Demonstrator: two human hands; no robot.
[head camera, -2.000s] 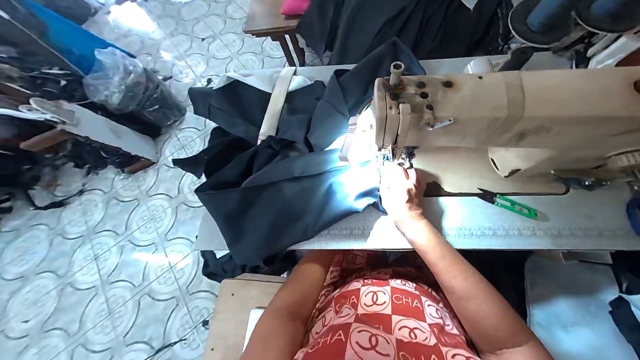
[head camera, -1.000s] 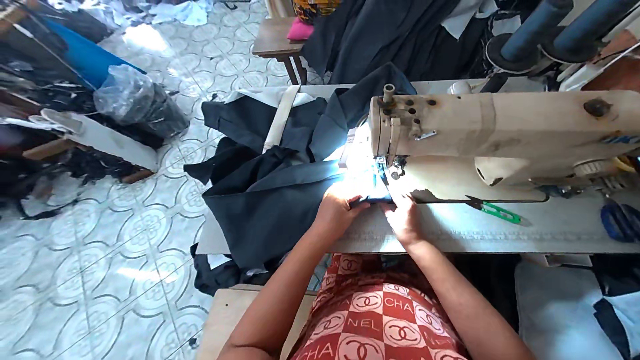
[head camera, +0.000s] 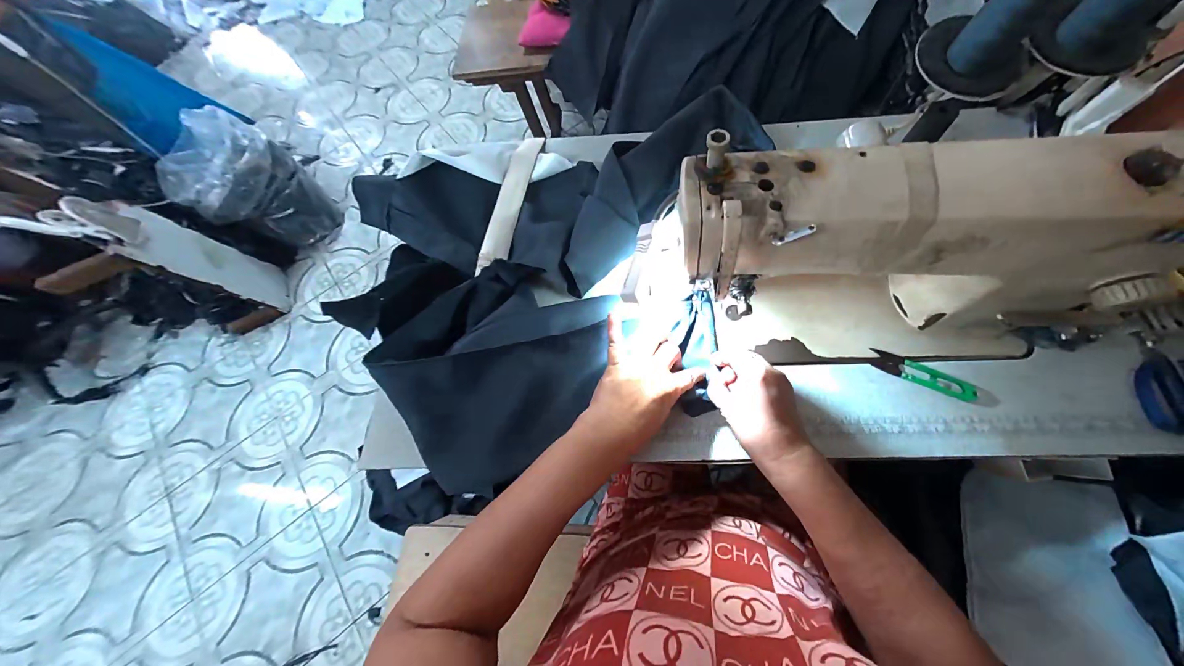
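Dark fabric (head camera: 499, 388) lies spread over the left part of the sewing table, one part of it reaching under the needle area of a beige sewing machine (head camera: 832, 203). My left hand (head camera: 643, 375) rests on the fabric just in front of the needle, fingers spread forward in the bright lamp light. My right hand (head camera: 754, 398) pinches the fabric's near right edge, its fingertips close to my left thumb. A pale strip (head camera: 511, 203) lies across the fabric farther back. The lamp glare hides detail around the needle and presser foot.
Green-handled thread snips (head camera: 939, 379) lie on the table right of my hands. Dark blue scissor handles (head camera: 1158, 390) are at the right edge. Thread cones (head camera: 1008, 37) stand behind the machine. A wooden stool (head camera: 499, 46) and more dark cloth (head camera: 731, 55) are beyond the table.
My left hand, out of view over the table two seconds ago, came to the fabric by the needle; since one second ago its fingers have spread farther forward. My right hand remains near the needle.
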